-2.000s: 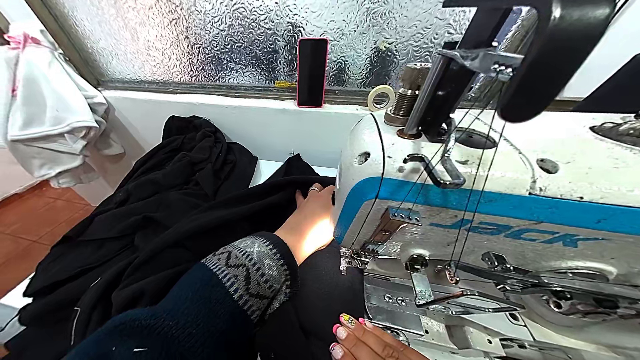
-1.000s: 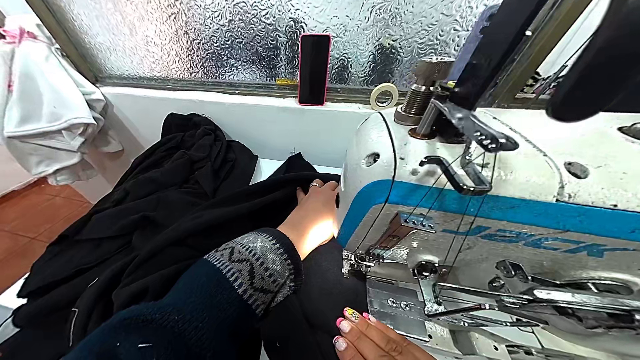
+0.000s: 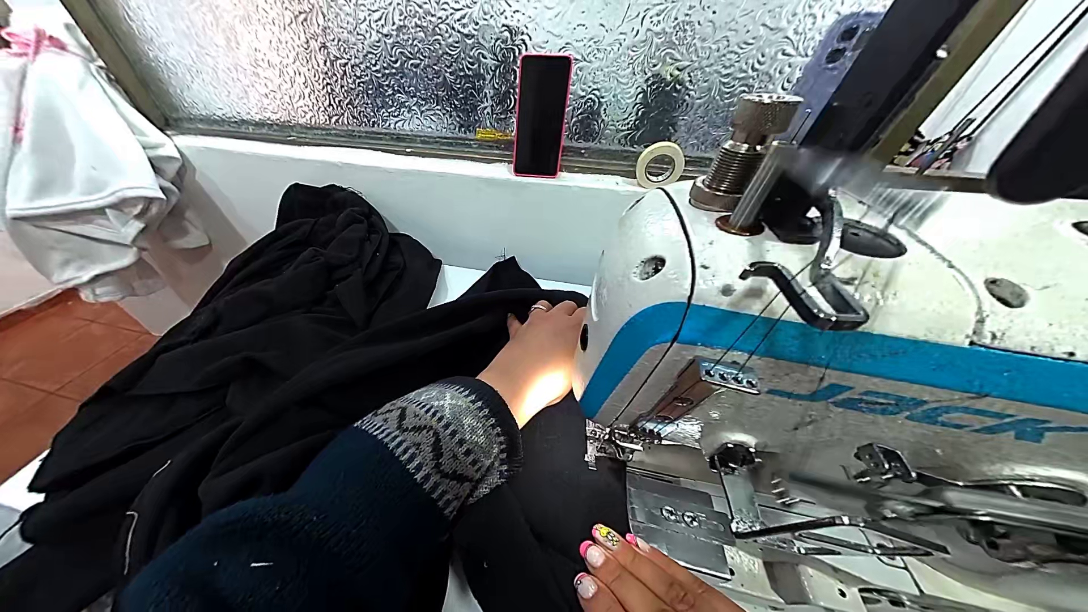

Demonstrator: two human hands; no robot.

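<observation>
Black fabric spreads from the left across to a Jack industrial sewing machine and passes beside its presser foot. My left hand, with a ring on one finger, rests on the fabric behind the foot, its fingertips partly hidden by the folds and the machine head; whether it grips the cloth I cannot tell. In front of the foot, my right hand lies on the fabric near the metal plate, its painted fingertips on the cloth. Threads run down the machine's front.
A phone with a pink edge leans on the window of textured glass. Beside it stands a roll of tape, close to the machine's top. White cloth hangs at the far left, above a tiled floor.
Both hands have stayed at nearly the same places on the fabric. Parts of the machine's thread take-up and looper side look blurred now. The view has shifted slightly.
</observation>
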